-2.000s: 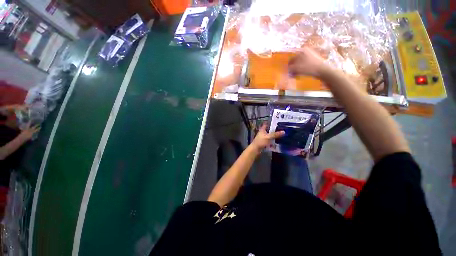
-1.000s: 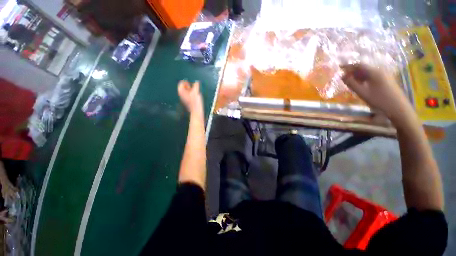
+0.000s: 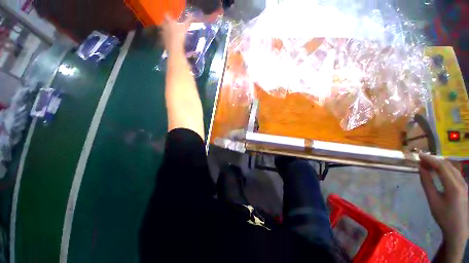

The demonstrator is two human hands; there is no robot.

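Observation:
My left hand (image 3: 175, 32) is stretched to the far end of the green belt, at the near-left side of a film-bagged dark blue product box (image 3: 201, 42). The hand is blurred, and whether it holds the box cannot be told. My right hand (image 3: 443, 180) is at the right end of the silver-white sealing bar (image 3: 355, 149), with thumb and finger closed on the bar's end. The bar lies along the near edge of the sealer's orange-brown bed (image 3: 303, 117). Crumpled clear waste film (image 3: 329, 67) covers the back of the bed.
The green conveyor belt (image 3: 139, 169) runs on the left. Other bagged boxes lie farther left on it, one at the far end (image 3: 97, 46) and one near the left line (image 3: 46, 102). The yellow control panel (image 3: 452, 102) is at right, an orange housing (image 3: 157, 10) at top, a red stool (image 3: 383, 236) below.
The box I held over my lap two seconds ago is gone from there. My left hand has reached forward to the belt's far end. My right hand has moved from the film to the bar's right end.

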